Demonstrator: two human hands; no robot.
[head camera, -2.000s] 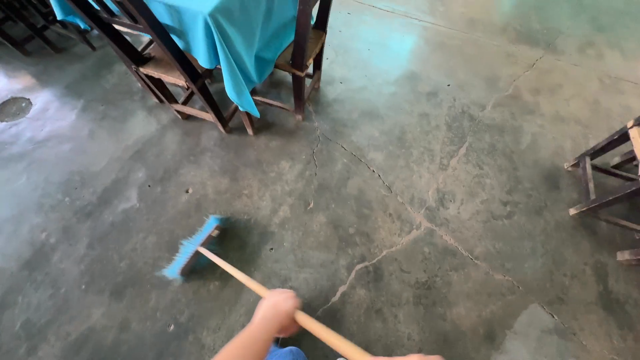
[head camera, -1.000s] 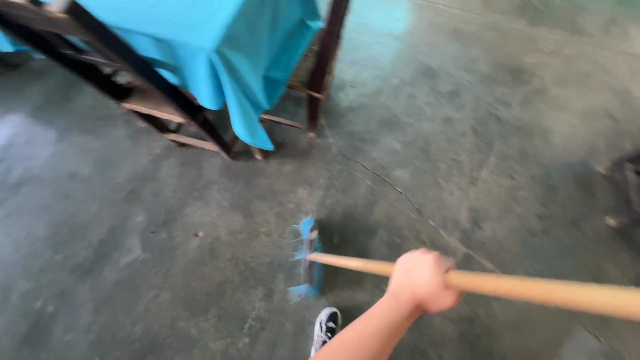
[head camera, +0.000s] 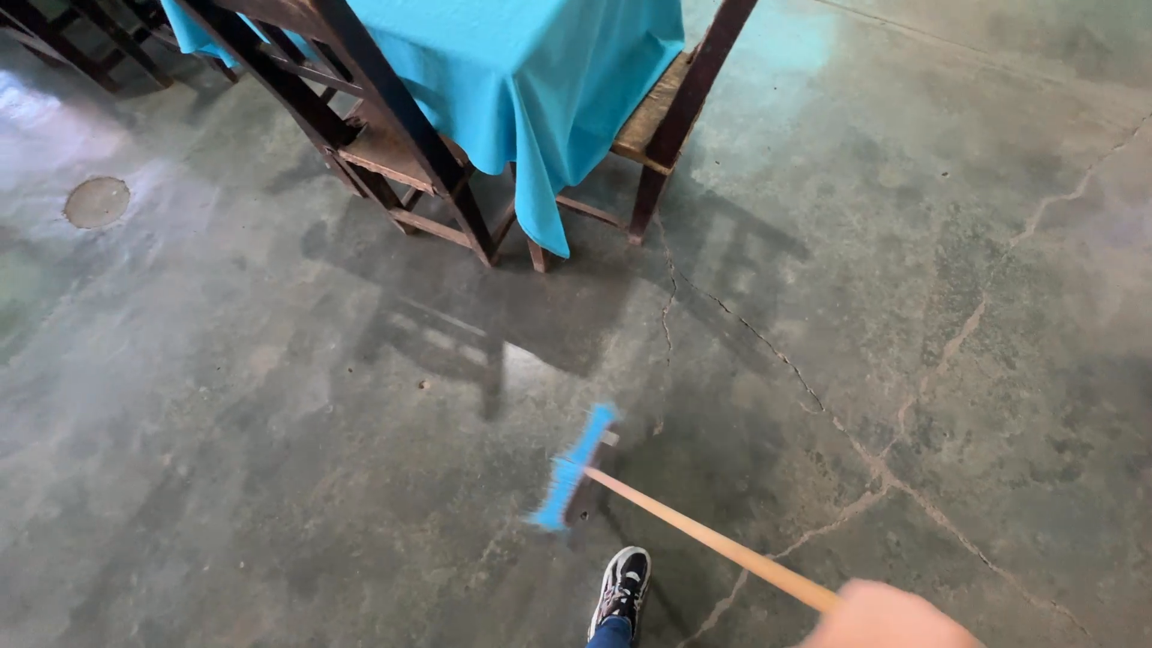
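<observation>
A broom with blue bristles (head camera: 573, 468) and a long pale wooden handle (head camera: 711, 535) lies across the lower middle of the view. Its head is slightly blurred and slanted over the concrete floor; whether the bristles touch the floor cannot be told. At the bottom right edge, my left hand (head camera: 886, 621) is closed round the handle, partly cut off by the frame. The upper end of the handle is out of sight, and so is my right hand.
A table with a turquoise cloth (head camera: 477, 63) stands at the top, with a dark wooden chair (head camera: 396, 162) on its left and another chair (head camera: 652, 117) on its right. My shoe (head camera: 621, 585) is just below the broom head. Cracks (head camera: 877, 463) run through the floor.
The hand on the handle has moved toward the bottom right of the view since one second ago. Two seconds ago both hands showed on the handle. The view has shifted.
</observation>
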